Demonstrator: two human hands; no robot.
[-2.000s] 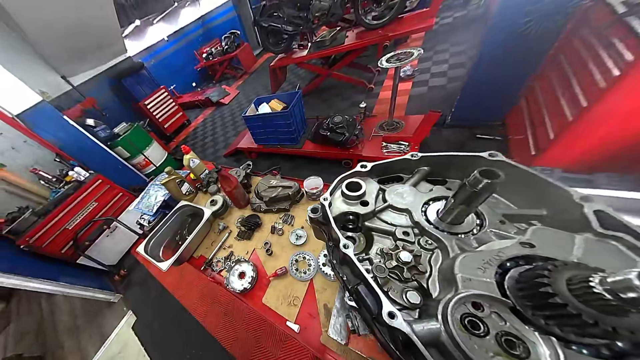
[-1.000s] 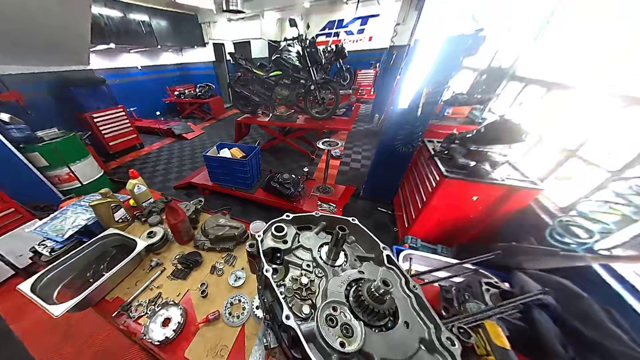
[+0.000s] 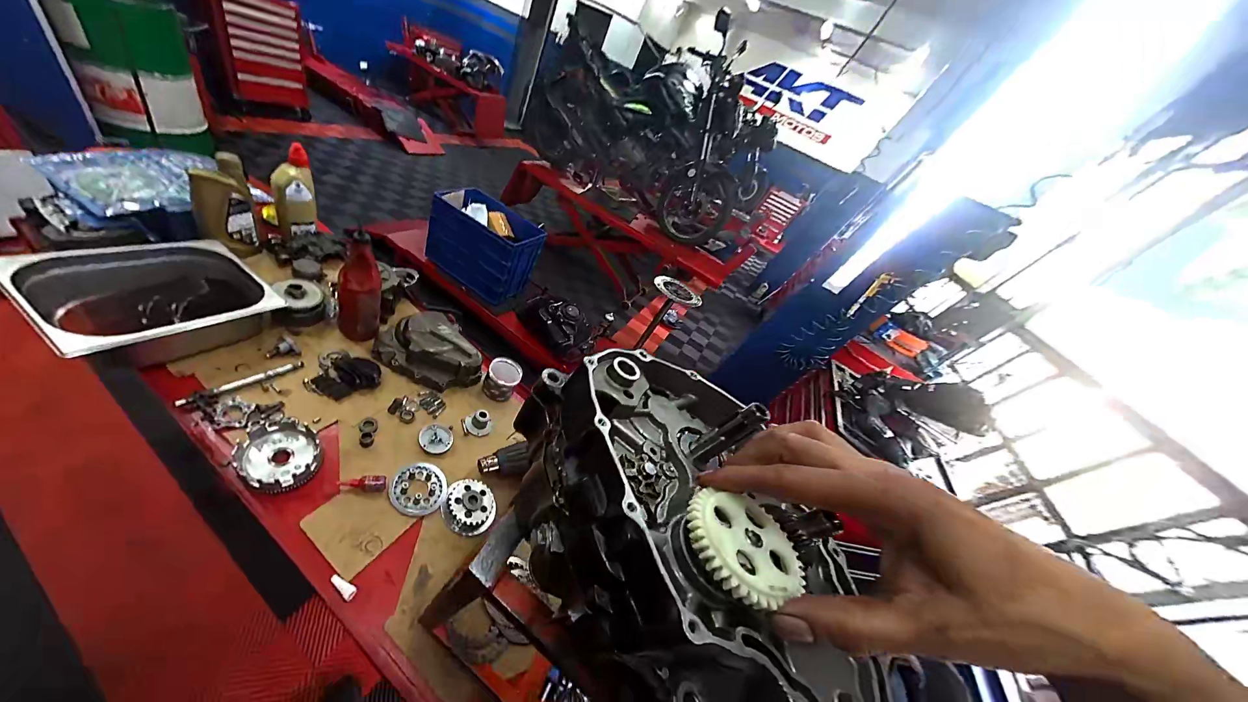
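My right hand (image 3: 877, 546) reaches in from the right edge, its thumb and fingers around the rim of a white plastic gear (image 3: 747, 548) with round holes. The gear lies over the lower part of an open motorcycle engine crankcase (image 3: 634, 507), tilted in view. Above the gear a metal shaft (image 3: 729, 434) sticks out of the case, beside my fingertips. Other internal parts of the case are partly hidden behind my hand and the gear. My left hand is out of view.
Left of the engine, the bench holds a clutch basket (image 3: 278, 456), metal plates (image 3: 417, 488), an engine cover (image 3: 429, 349), a red bottle (image 3: 359, 288) and a steel tray (image 3: 136, 336). Beyond stand a blue crate (image 3: 485, 246) and a motorcycle (image 3: 643, 107) on a red lift.
My right hand and the white gear have come into view over the crankcase; neither shows in the earlier frames. The view has turned and tilted strongly.
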